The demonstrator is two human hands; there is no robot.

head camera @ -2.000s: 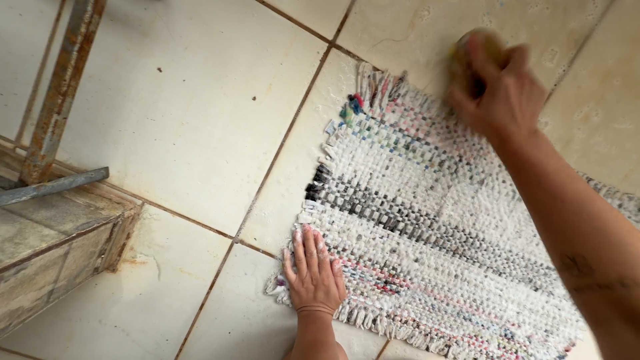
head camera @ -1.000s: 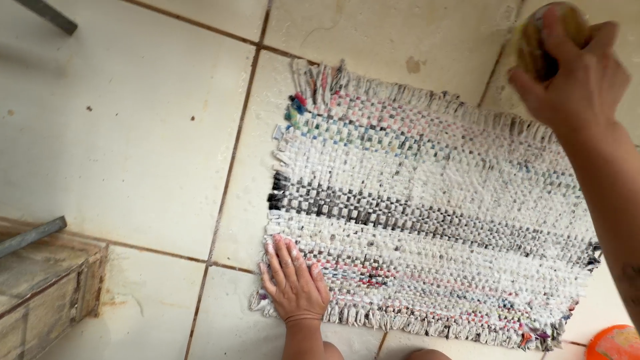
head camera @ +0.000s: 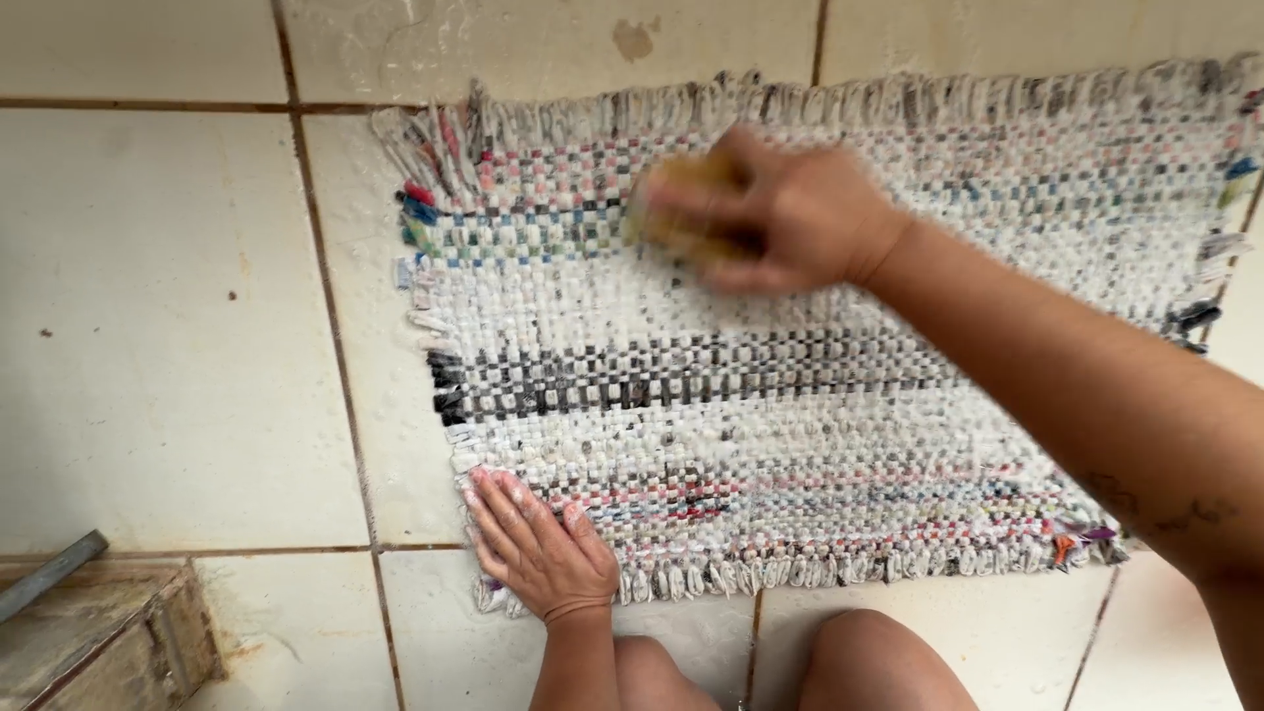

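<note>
A woven rag rug (head camera: 632,434) with fringed long edges and grey, black and coloured bands lies spread on the floor. My left hand (head camera: 543,543) rests flat on its lower left corner, fingers a little apart, with some whitish suds or wetness on the fingertips. My right hand (head camera: 800,217) grips a yellowish-brown scrubbing brush or similar block (head camera: 691,202), blurred by motion, on the upper left part of the rug. The fingers hide part of the block, so its exact kind cannot be told.
Wet cream floor tiles (head camera: 178,326) with brown grout lines surround the rug. A worn tiled ledge (head camera: 109,632) with a grey metal bar (head camera: 49,573) stands at the lower left. My knees (head camera: 879,662) are at the bottom edge.
My right hand, beyond the rug's upper edge one second ago, is now over its upper left part with the block. My left hand stays on the lower left corner.
</note>
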